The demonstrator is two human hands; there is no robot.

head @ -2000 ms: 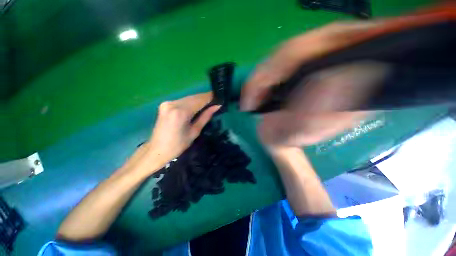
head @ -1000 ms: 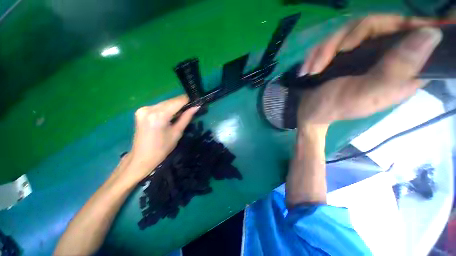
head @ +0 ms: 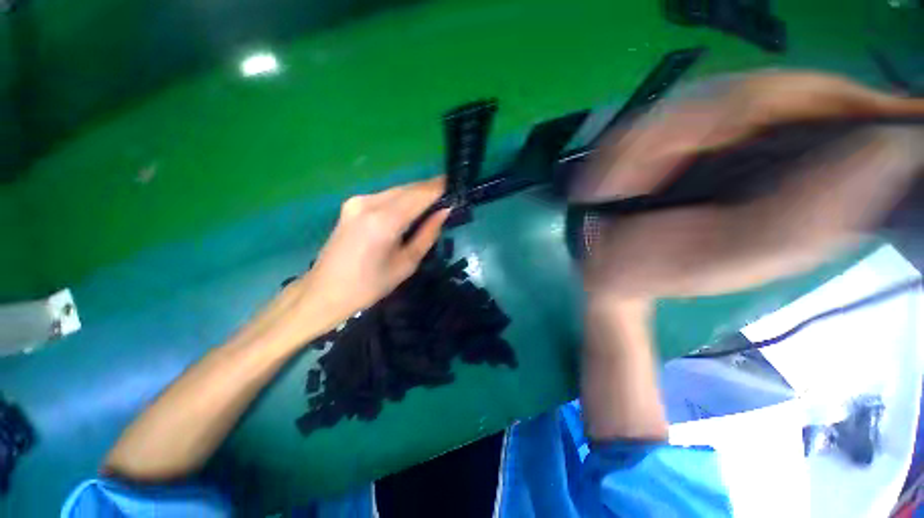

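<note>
My left hand [head: 380, 243] pinches the left end of a black plastic frame [head: 467, 152], whose three arms point away from me over the green surface. My right hand [head: 709, 192], blurred by motion, is closed around the thick black body of an electric screwdriver [head: 760, 162]. The screwdriver's narrow end points left and lies over the frame's bar; its tip cannot be made out. The round screw dish [head: 590, 235] shows only its left part, the rest hidden by my right hand. Small black pads [head: 405, 344] lie heaped below my left hand.
Another black frame [head: 729, 18] lies at the far side. A pale metal bracket [head: 39, 322] is at the left edge, with black parts [head: 12, 435] below it. A thin black cord [head: 800, 329] runs over white sheets [head: 760, 455] at lower right. The green surface [head: 253, 132] stretches beyond.
Since one second ago, the screwdriver and my right hand have come over the frame's right part, covering most of the dish. My left hand keeps its hold. The whole view has shifted slightly.
</note>
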